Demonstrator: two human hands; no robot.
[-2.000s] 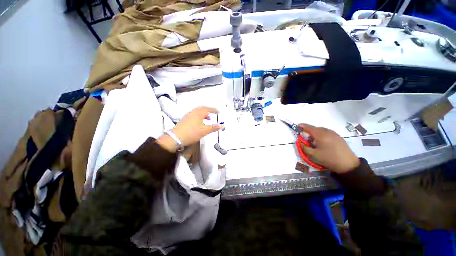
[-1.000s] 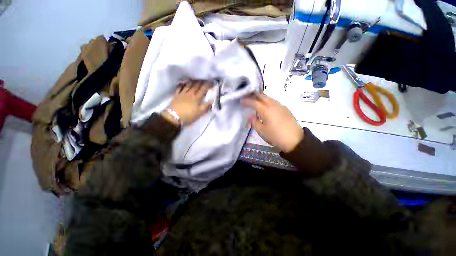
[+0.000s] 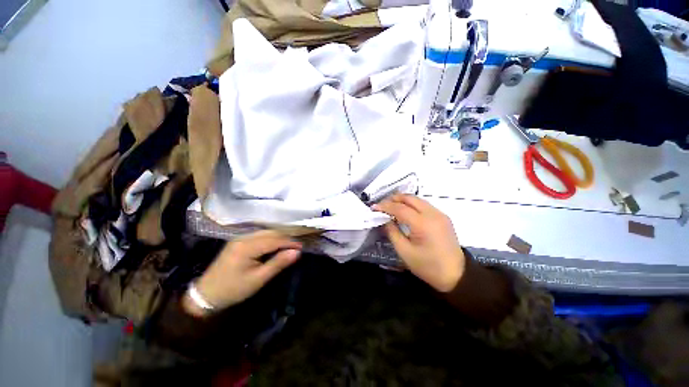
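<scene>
A white lining fabric (image 3: 295,128) with soft folds lies spread on the table left of the needle, its near edge at the table's front. My right hand (image 3: 427,238) pinches the fabric at its near right part. My left hand (image 3: 245,268) is at the near edge, by a thin brown-edged strip of the piece; its fingertips seem to hold that edge, partly hidden. The scissors (image 3: 555,166), with one red and one orange handle loop, lie on the table right of the needle, out of my hands.
The white sewing machine (image 3: 453,75) stands behind and right, with a dark device (image 3: 574,106) strapped to its arm. A khaki and navy garment heap (image 3: 121,204) hangs at left. Khaki cloth (image 3: 302,26) lies behind. Small brown scraps (image 3: 641,228) lie on the table.
The scissors went from my right hand to the table. The white fabric was brought up and spread out on the table. Since the last frame, both hands have moved to its near edge.
</scene>
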